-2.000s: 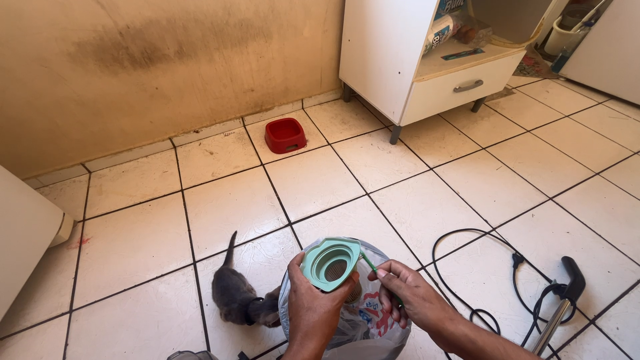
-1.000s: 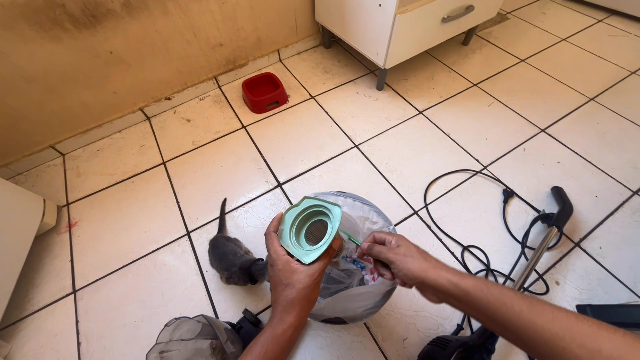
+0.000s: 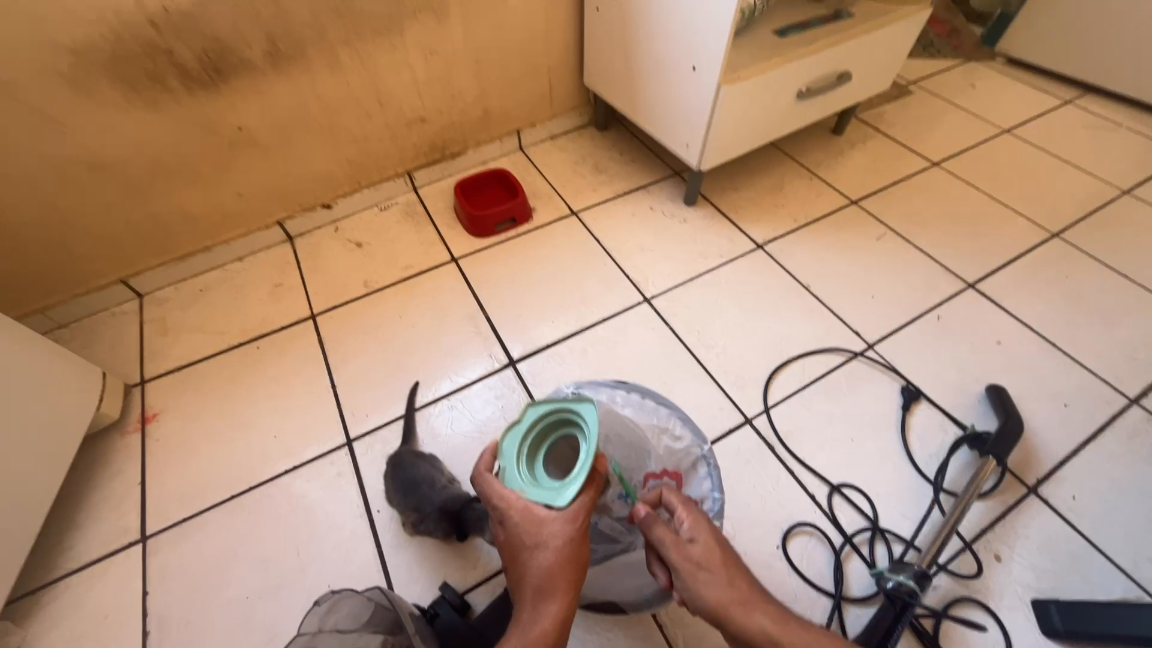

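Note:
My left hand (image 3: 540, 531) grips a mint-green plastic part (image 3: 517, 450) with stepped rings and a round opening, tilted toward me. Just right of it, my right hand (image 3: 688, 549) pinches a thin green stick-like tool (image 3: 623, 481); its tip is near the part's right edge, and contact cannot be told. Both are over a round bin (image 3: 706, 432) lined with a whitish plastic bag (image 3: 643, 436). A small dark grey kitten (image 3: 423, 490) stands left of my left hand, its head partly hidden beside the bin.
A red pet bowl (image 3: 490, 202) sits on the tiles near the wall. A white cabinet (image 3: 652, 81) stands at the back. At right lie a metal tube with a black handle (image 3: 1003, 423) and a looped black cord (image 3: 837, 490). A greyish mesh-like object (image 3: 360, 619) is at bottom left.
The green part has turned in my left hand since two seconds ago. My right hand still holds the thin green tool. The view has shifted.

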